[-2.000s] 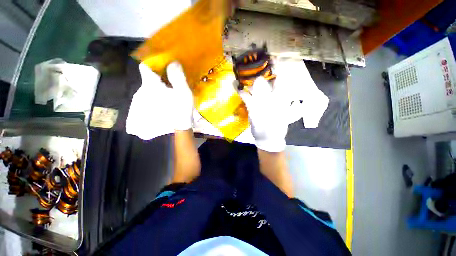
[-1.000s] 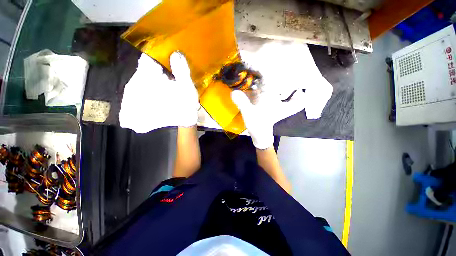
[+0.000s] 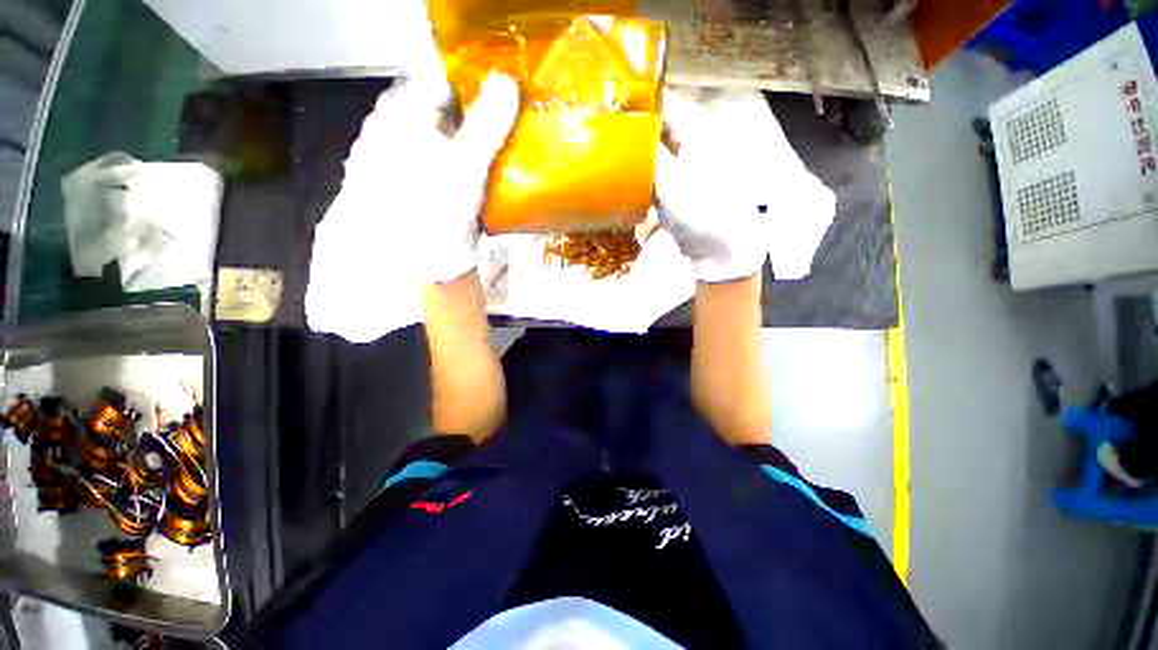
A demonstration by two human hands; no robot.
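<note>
A glossy amber film sheet is raised in front of the machine, bent or folded. My left hand, in a white glove, grips its left side with the thumb on the front. My right hand, also gloved, is at the film's right edge; its fingertips are partly hidden. The wound coil is not visible; the film may hide it. A pile of short copper pieces lies on the white cloth below the film.
A metal tray with jumbled wound coils is at lower left. White wipes and a beige label lie left. The machine ledge is at the top. A white cabinet stands right.
The film has moved from a slanted position to upright between both hands, bent over. The coil seen at my right hand is out of sight. The copper pile has come into view.
</note>
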